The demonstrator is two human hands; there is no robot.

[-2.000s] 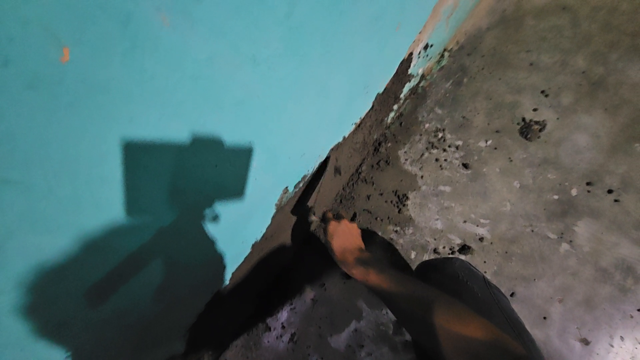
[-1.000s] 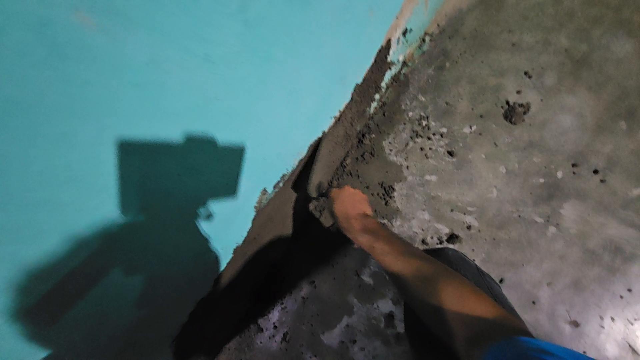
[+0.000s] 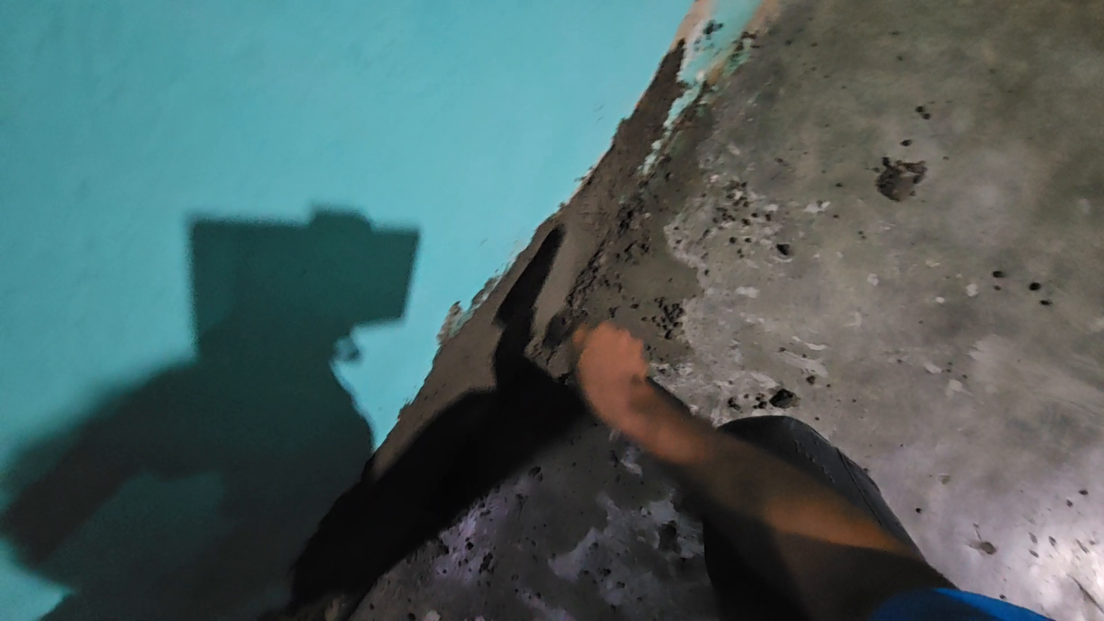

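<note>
My right hand (image 3: pixel 612 366) reaches in from the lower right, fingers closed around what looks like a trowel (image 3: pixel 556 332). Its blade is hard to make out against dark shadow and grey mortar. The hand is low over the floor, beside a band of wet mortar (image 3: pixel 595 220) that runs along the foot of a turquoise wall (image 3: pixel 431 112). The mortar is fairly smooth on its wall side and rough and crumbly towards the floor. My left hand is out of view.
Mortar crumbs and a larger lump (image 3: pixel 900 178) lie on the grey concrete floor (image 3: pixel 862 328). My knee in dark cloth (image 3: pixel 789 457) is beneath the forearm. Shadows fall across the wall and the mortar. Paint is chipped along the wall's lower edge.
My right hand has shifted a little up along the mortar band since the earliest frame. The blue sleeve, unseen in that frame, now shows at the lower right.
</note>
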